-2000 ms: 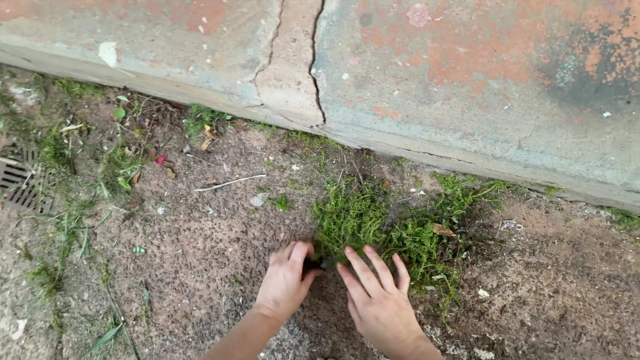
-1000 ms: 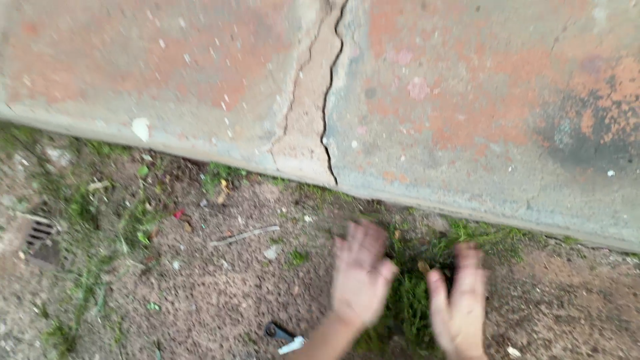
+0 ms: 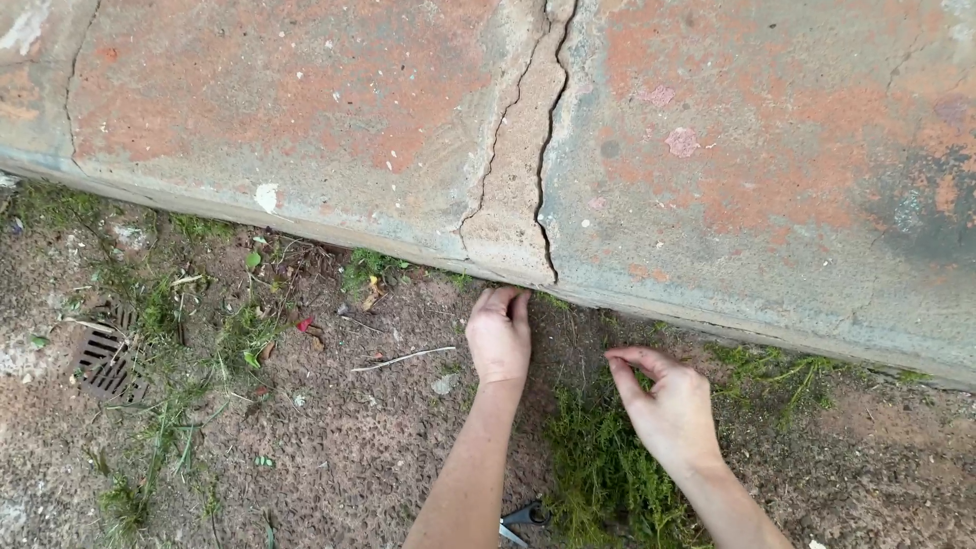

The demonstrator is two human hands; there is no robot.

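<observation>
My left hand (image 3: pixel 499 332) reaches to the foot of the concrete ledge (image 3: pixel 381 229), its fingers bent down at small green growth there; what lies between the fingertips is hidden. My right hand (image 3: pixel 667 396) hovers over the soil to the right, thumb and forefinger brought close together; whether they pinch something thin cannot be told. Below and left of the right hand lies a heap of green feathery weeds (image 3: pixel 602 465), partly under the right forearm. A pair of scissors with a dark handle (image 3: pixel 528 514) lies on the ground between the forearms, partly hidden by the left one.
A slotted drain grate (image 3: pixel 110 358) lies at the left among grass tufts. Along the ledge more green weeds (image 3: pixel 770 374) grow at the right. A thin dry twig (image 3: pixel 404 358) and a red petal (image 3: pixel 305 324) lie left of my left hand. A crack (image 3: pixel 545 168) runs down the ledge.
Two seconds ago both hands were at the weed clump near the ledge. The weeds now lie in a heap farther from it, and my left hand has moved to the ledge's foot.
</observation>
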